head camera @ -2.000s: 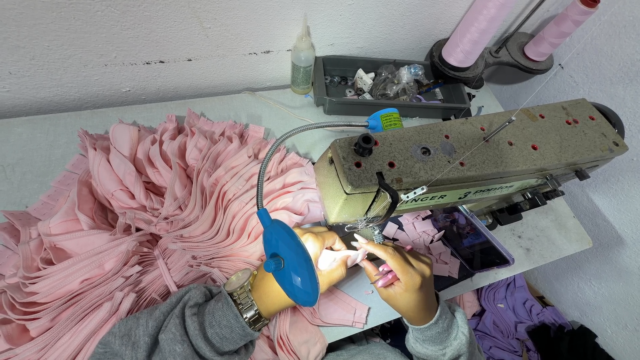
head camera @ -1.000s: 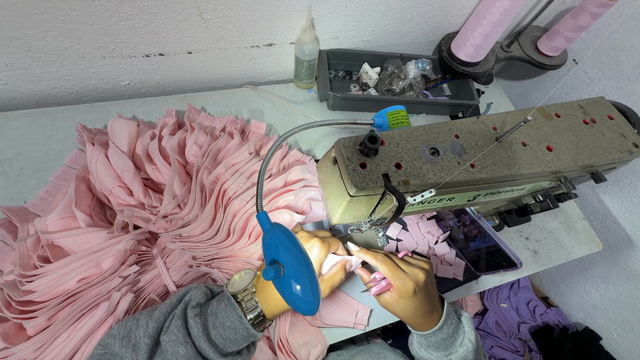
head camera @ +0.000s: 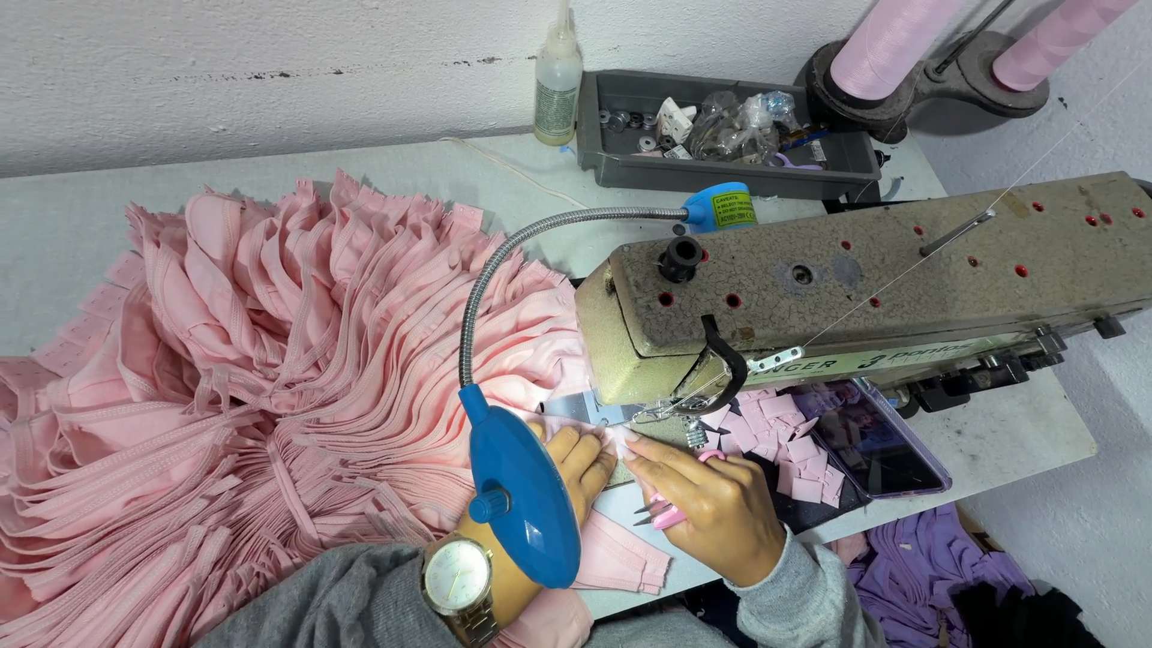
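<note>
A Singer industrial sewing machine (head camera: 864, 279) stands at the right. In front of its needle area, my left hand (head camera: 576, 459) lies with bent fingers on a light pink fabric piece (head camera: 616, 441), partly behind the blue lamp head. My right hand (head camera: 711, 504) pinches the edge of that piece between thumb and forefinger, while small pink-handled thread snips (head camera: 668, 515) rest in its palm, blades pointing left. A large gathered heap of pink garment pieces (head camera: 297, 360) covers the left side. Small pink fabric squares (head camera: 801, 450) lie right of my right hand.
A blue gooseneck lamp (head camera: 526, 495) arches over my left wrist. Behind the machine are a grey parts tray (head camera: 729, 171), a bottle of clear liquid (head camera: 558, 90) and pink thread cones (head camera: 891, 45). A phone (head camera: 877, 441) lies by the squares; purple fabric (head camera: 936, 567) hangs below the table edge.
My left hand has gone from holding the small piece raised to lying flatter on fabric at the machine. My right hand has stayed close beside it, with the snips still in the palm.
</note>
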